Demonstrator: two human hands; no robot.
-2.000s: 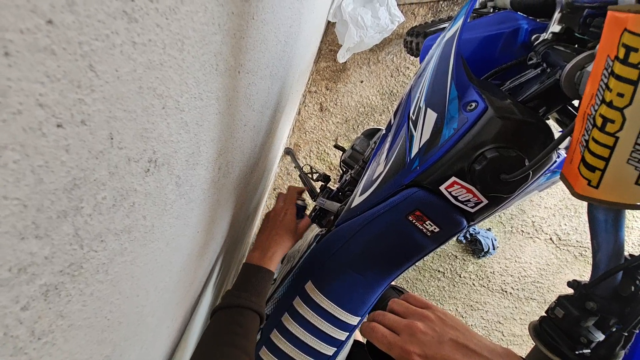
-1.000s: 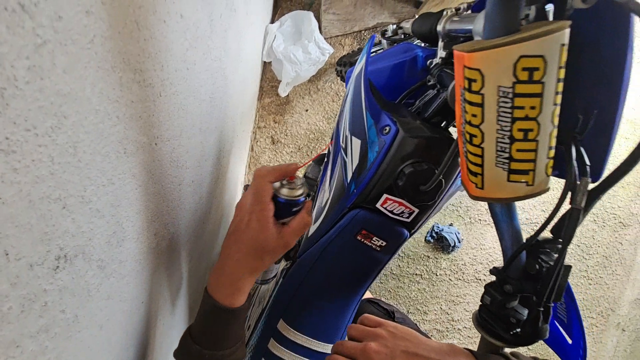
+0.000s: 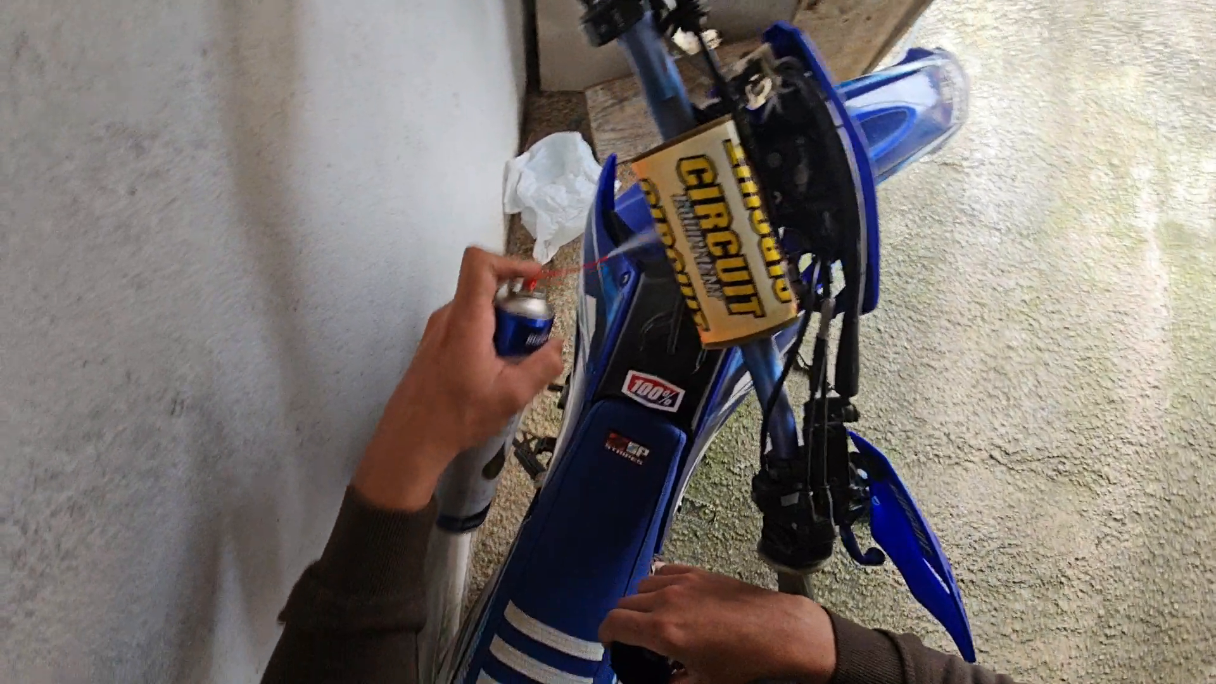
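My left hand is wrapped around a blue aerosol spray can, its index finger on the red nozzle. From the nozzle a thin red straw points toward the handlebar pad, with a whitish spray at its tip. Below lies the blue and black dirt bike, with its striped blue seat. My right hand is at the right edge of the seat, its fingers curled over something dark; whether it grips this cannot be told.
A rough white wall runs along the left. A crumpled white plastic bag lies by the wall near the front of the bike. The handlebar with its cables and a blue handguard extends over the concrete floor at the right.
My left hand has come up from low beside the engine with the can and moved forward along the bike. Spray now shows at the straw. The view has shifted and turned.
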